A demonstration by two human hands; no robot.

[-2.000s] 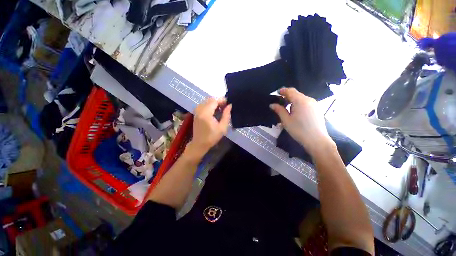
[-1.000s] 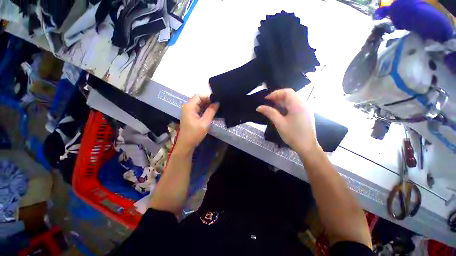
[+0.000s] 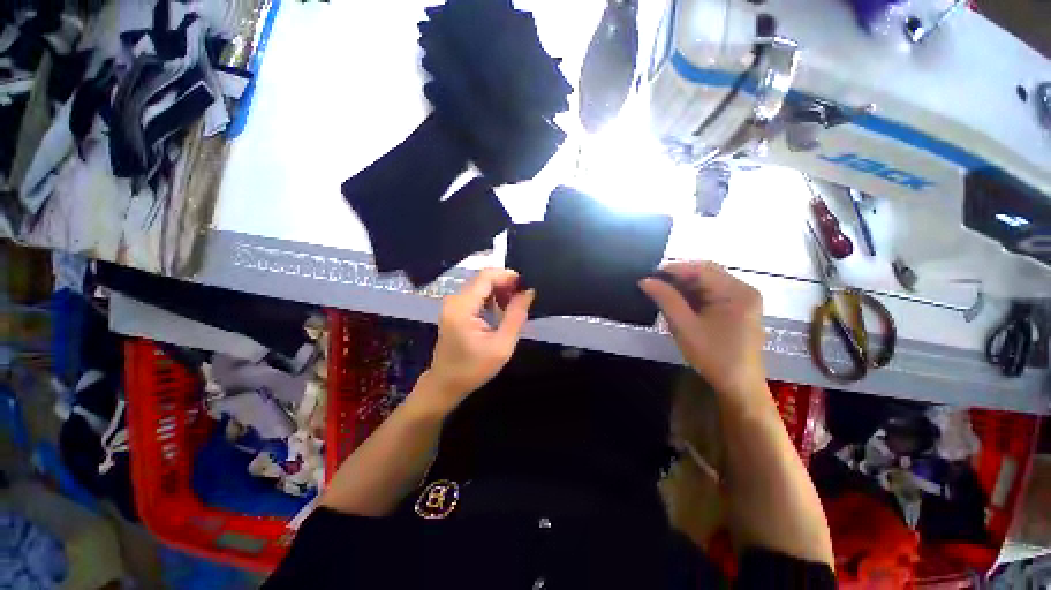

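My left hand (image 3: 482, 328) and my right hand (image 3: 712, 317) hold a black fabric piece (image 3: 588, 282) by its two ends, stretched between them over the table's front edge. Behind it other black fabric (image 3: 611, 219) lies on the table below the lamp glow; where one piece ends and the other begins is hard to tell. A fanned black stack (image 3: 490, 81) with a jagged edge lies at the back left, and black pieces (image 3: 421, 207) spread from it toward the table's front edge.
The white sewing machine head (image 3: 853, 127) stands at the right. Scissors (image 3: 851, 334), a red-handled tool (image 3: 830, 227) and black-looped snips (image 3: 1014, 340) lie right of my right hand. Offcuts (image 3: 150, 98) are heaped at left. Red baskets (image 3: 150, 461) of scraps stand below the table.
The view has turned toward the machine. Both hands have moved right, away from the spread pieces beside the stack, to the black pieces nearer the machine head, and now hold one there.
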